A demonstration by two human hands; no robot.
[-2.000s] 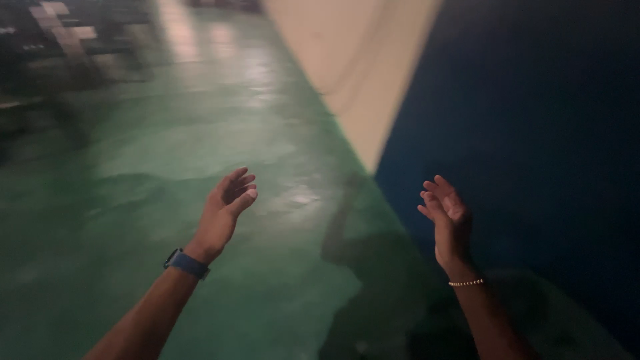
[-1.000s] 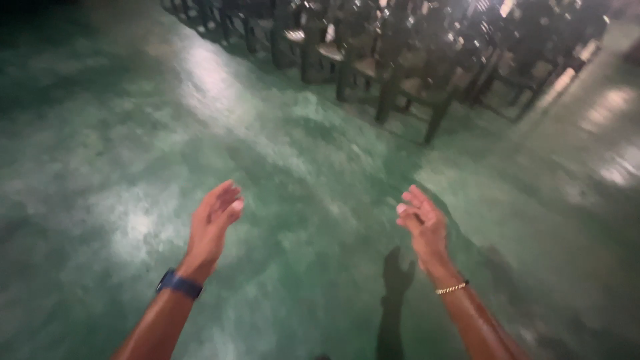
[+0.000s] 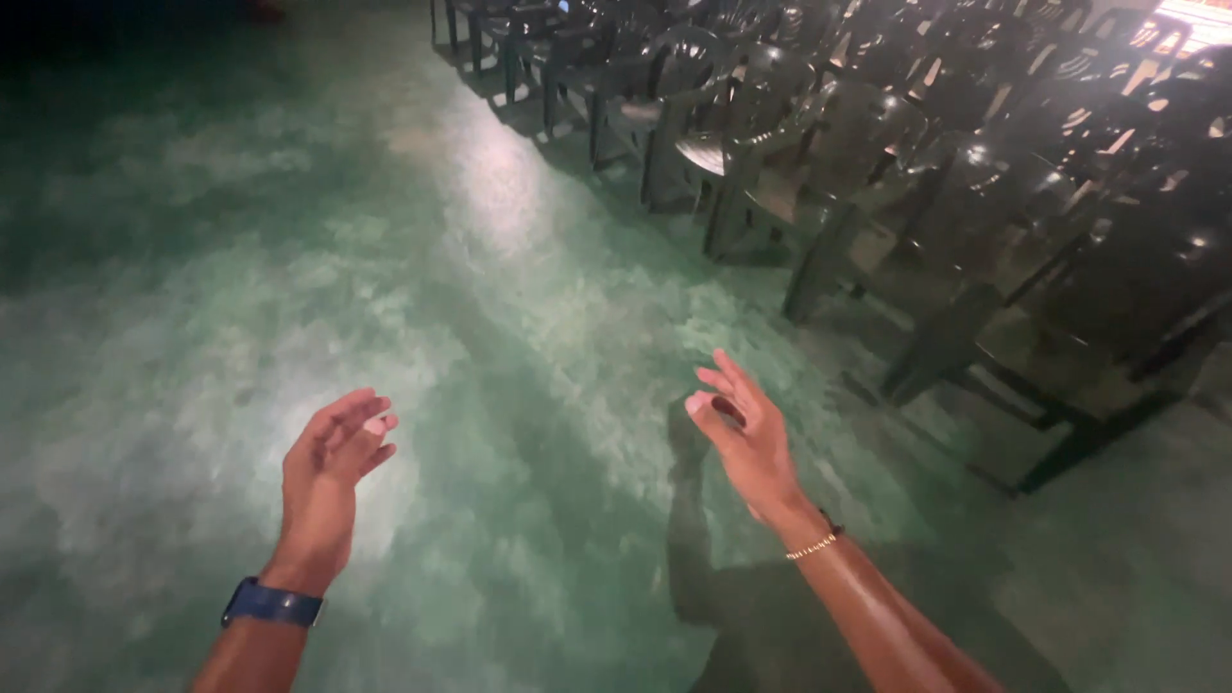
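Observation:
My left hand [image 3: 332, 462] is raised over the green floor [image 3: 539, 462] at the lower left, fingers loosely curled and apart, holding nothing. A dark blue watch [image 3: 272, 603] is strapped round that wrist. To the right, my right hand [image 3: 746, 433] hangs in the air with its fingers bent and thumb apart, also empty. It wears a beaded bracelet [image 3: 811, 549] and a dark band at the wrist. The nearest dark plastic armchair [image 3: 1068, 361] stands on the floor to the right of this hand, not touched by it.
Rows of dark plastic chairs [image 3: 770, 183] with armrests fill the upper right and run off toward the top centre. Glossy mottled floor stretches along their left side. A shadow [image 3: 789, 616] falls across the floor below my right hand. Bright light shows at the top right corner.
The view has swung from a blue and pale wall to the floor and rows of chairs, which now stand closer on the right. Both hands stay raised and empty.

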